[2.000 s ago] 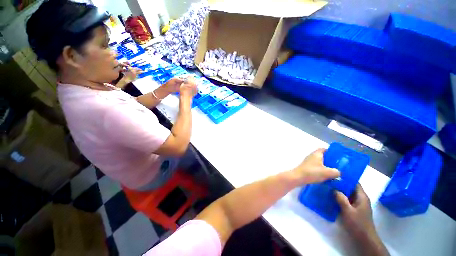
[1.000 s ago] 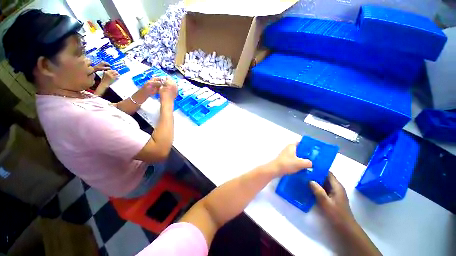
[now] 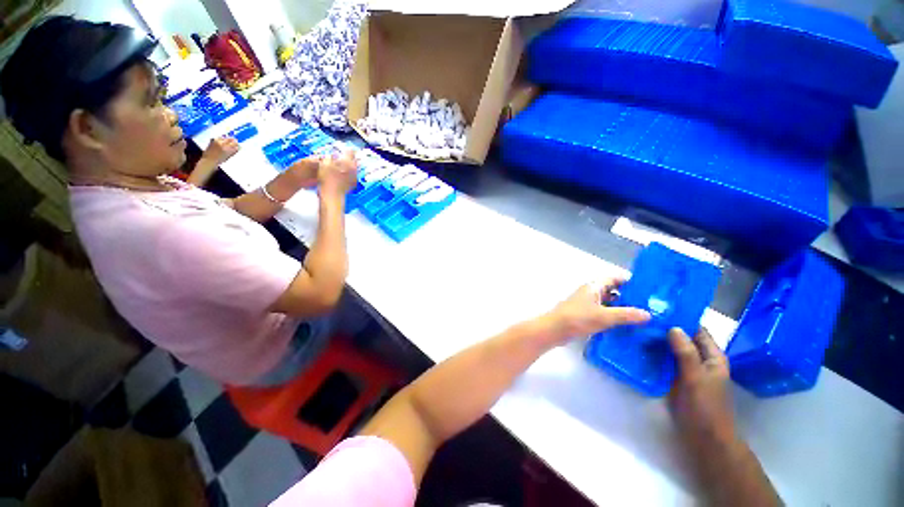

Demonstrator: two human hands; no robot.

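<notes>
A blue tray stack is held between my two hands over the white table at the right. My left hand grips its left edge, with the thumb on the upper face. My right hand grips its lower right side, with the thumb on the face. I cannot tell how many trays are held. Another nested tray stack stands just to the right of my right hand.
The white table runs diagonally. Laid-out blue trays, some with white pieces, lie at the left by a seated person. Behind are an open carton, a white-and-grey heap, bulk tray bundles and a whitish strip.
Both hands and the held stack have moved slightly up and to the right towards the standing stack. The neighbour's far hand has shifted slightly.
</notes>
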